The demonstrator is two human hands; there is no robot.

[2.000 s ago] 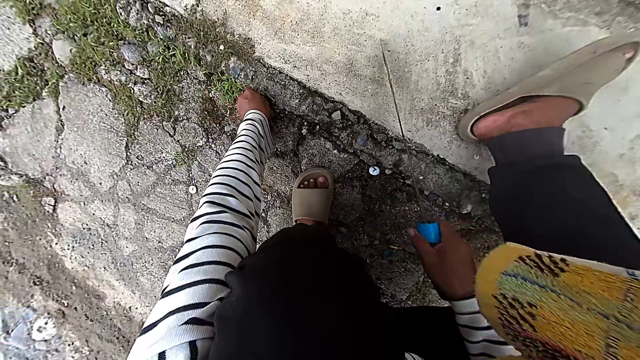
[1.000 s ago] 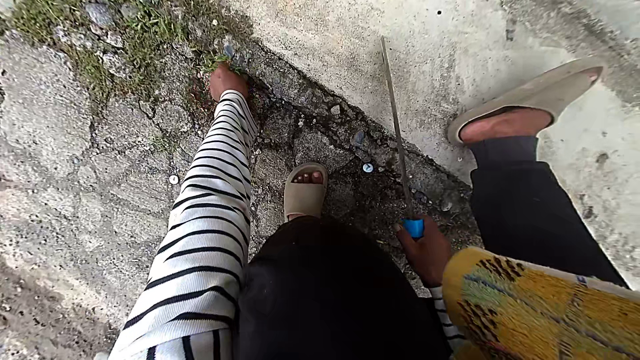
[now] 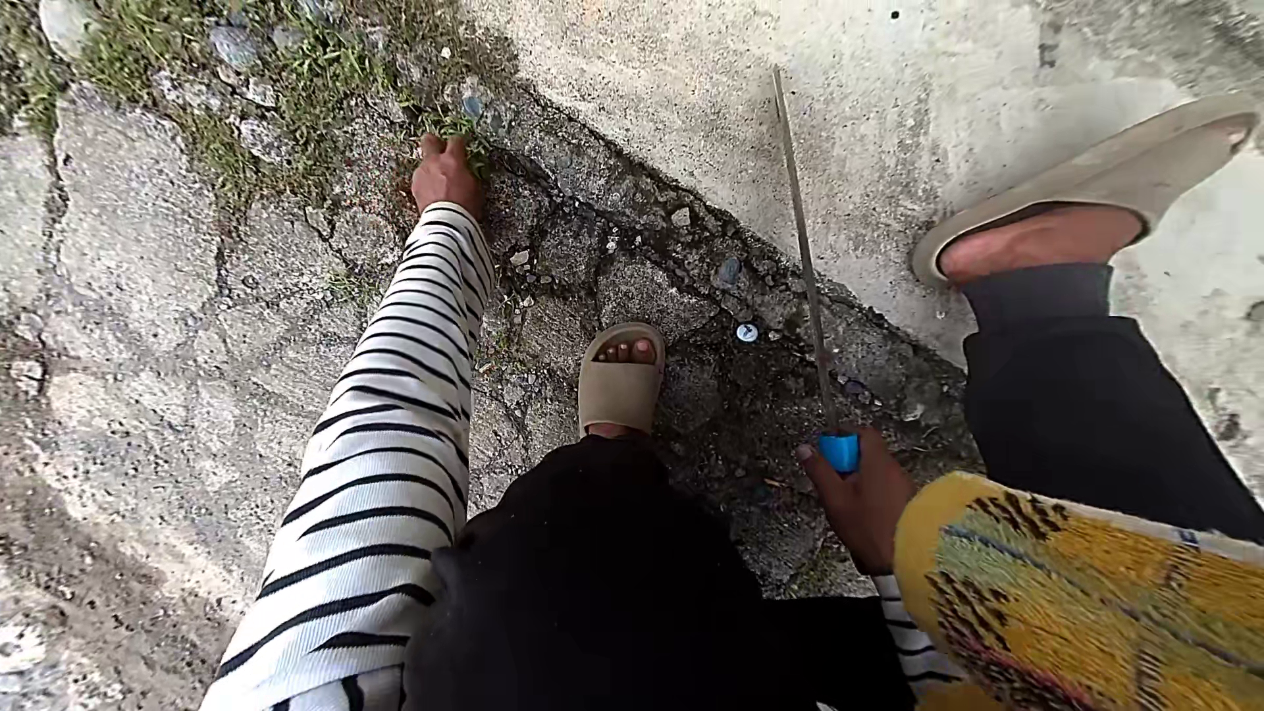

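Observation:
My left hand (image 3: 449, 180) reaches to the upper left, its fingers closed on a small tuft of green weeds (image 3: 456, 128) at the edge of the cracked concrete. At the lower right my right hand (image 3: 864, 494) is closed around the blue handle (image 3: 838, 452) of a long, thin metal tool. Its narrow shaft (image 3: 805, 237) points up and away, over the seam between the rough ground and the smoother slab. Whether the shaft is a blade or a rod cannot be told. The tip lies apart from the weeds and my left hand.
My sandalled feet stand on cracked concrete (image 3: 138, 227) and on a paler slab (image 3: 711, 89). More grass (image 3: 296, 99) and stones lie at the upper left. A round bottle cap (image 3: 747, 333) lies between my feet. A yellow patterned towel (image 3: 1096, 583) hangs at the lower right.
The tool's shaft, not distinct two seconds ago, came into plain sight above my right hand by one second ago. My left hand stays down by the weeds.

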